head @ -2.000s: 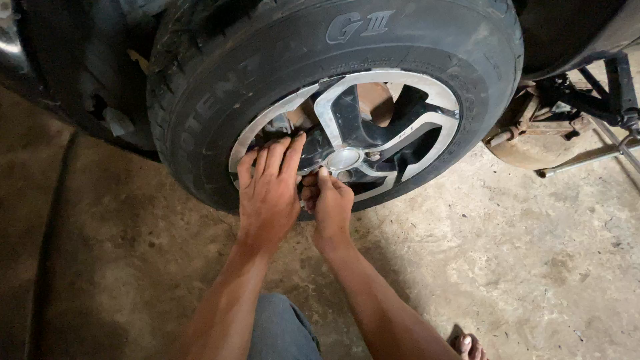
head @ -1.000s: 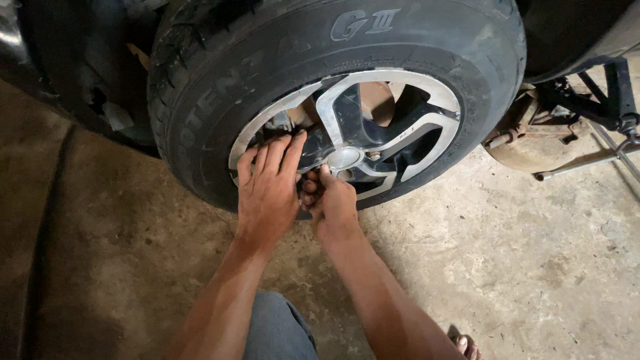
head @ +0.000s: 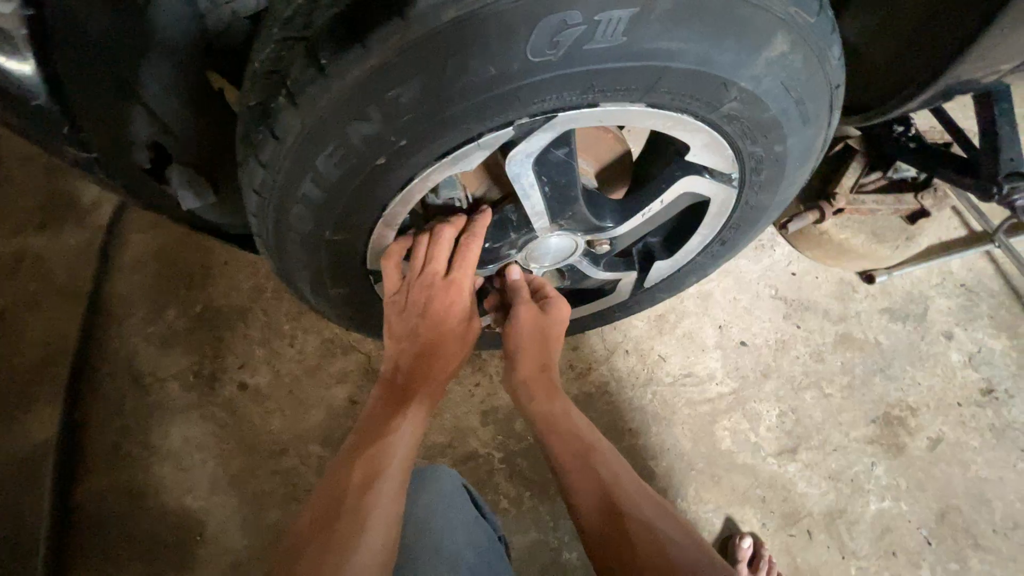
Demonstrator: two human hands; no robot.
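Note:
A black rubber tire (head: 336,200) on a silver-and-black alloy wheel rim (head: 696,192) fills the upper middle of the head view. My left hand (head: 436,296) lies against the rim's lower left spokes, its fingers over the spoke edge. Just right of it, my right hand (head: 532,316) has its thumb and fingers bent together below the round center cap (head: 550,250). Whatever may be between those fingertips is hidden. A lug nut (head: 598,246) sits right of the cap. Behind the spokes a rusty brake disc (head: 604,160) shows.
On the right, a metal floor jack (head: 872,192) and a cross-shaped lug wrench (head: 920,260) are on the concrete floor (head: 840,400). Dark car bodywork (head: 96,104) borders the tire at the left. A bare foot (head: 752,554) rests at the bottom right, and a dark hose or cable (head: 80,360) runs along the left floor.

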